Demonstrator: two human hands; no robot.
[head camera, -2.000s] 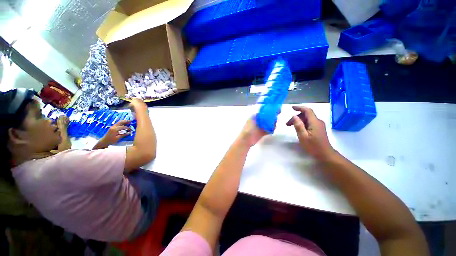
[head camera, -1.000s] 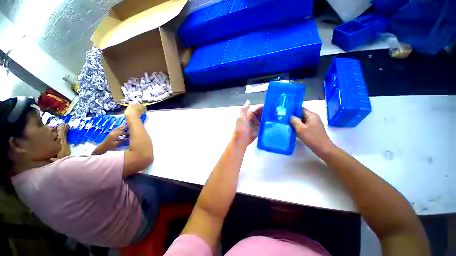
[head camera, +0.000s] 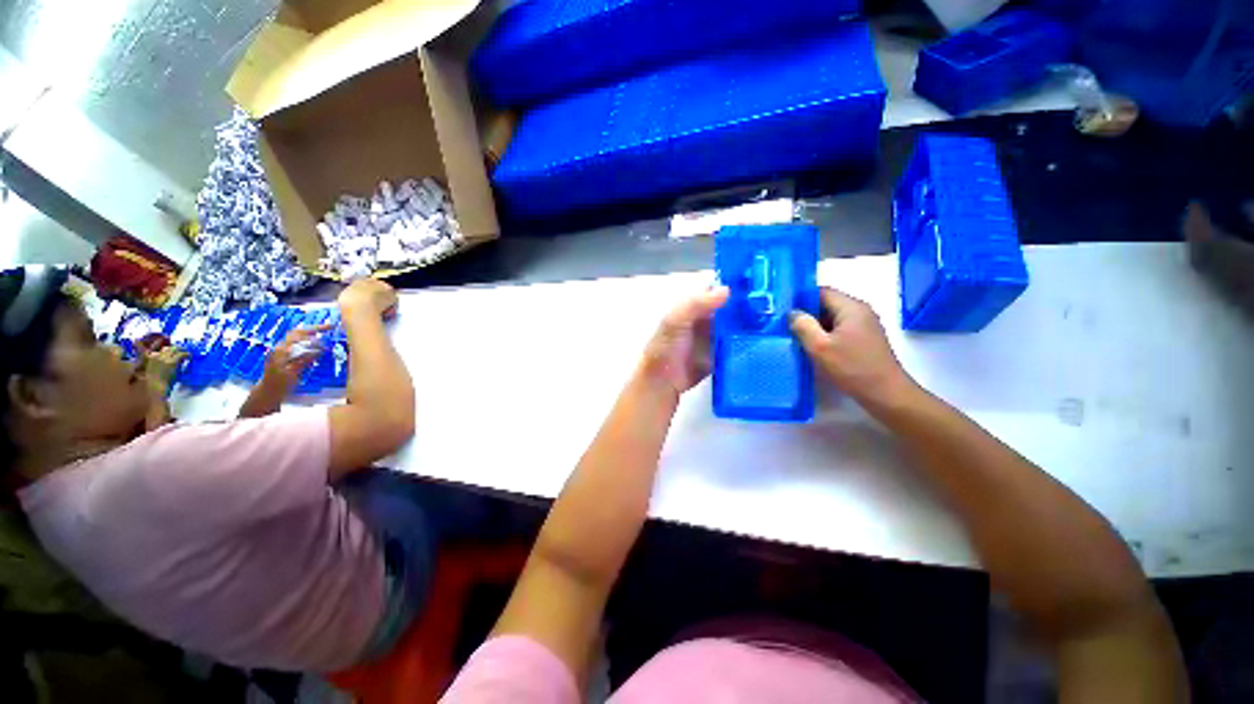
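A blue nested tray stack (head camera: 765, 323) is held upright between my two hands above the white table, its hollowed face towards me. My left hand (head camera: 685, 341) grips its left side. My right hand (head camera: 850, 344) grips its right side, with the thumb on the front face. How many trays are in it cannot be told. Another nested tray stack (head camera: 959, 234), thick and ridged, stands on the table to the right of my right hand.
A neighbouring person (head camera: 206, 509) sits at the left, hands at a row of laid-out trays (head camera: 248, 344). An open carton (head camera: 360, 151) with white pieces, a heap of white-and-grey pieces (head camera: 245, 220) and bulk tray bundles (head camera: 688, 124) line the back. A dark blurred shape, possibly a hand, is at the right edge.
Two seconds ago my left hand alone held the stack edge-on, my right hand free; now both hold it, face towards me. The dark shape at the right edge has appeared.
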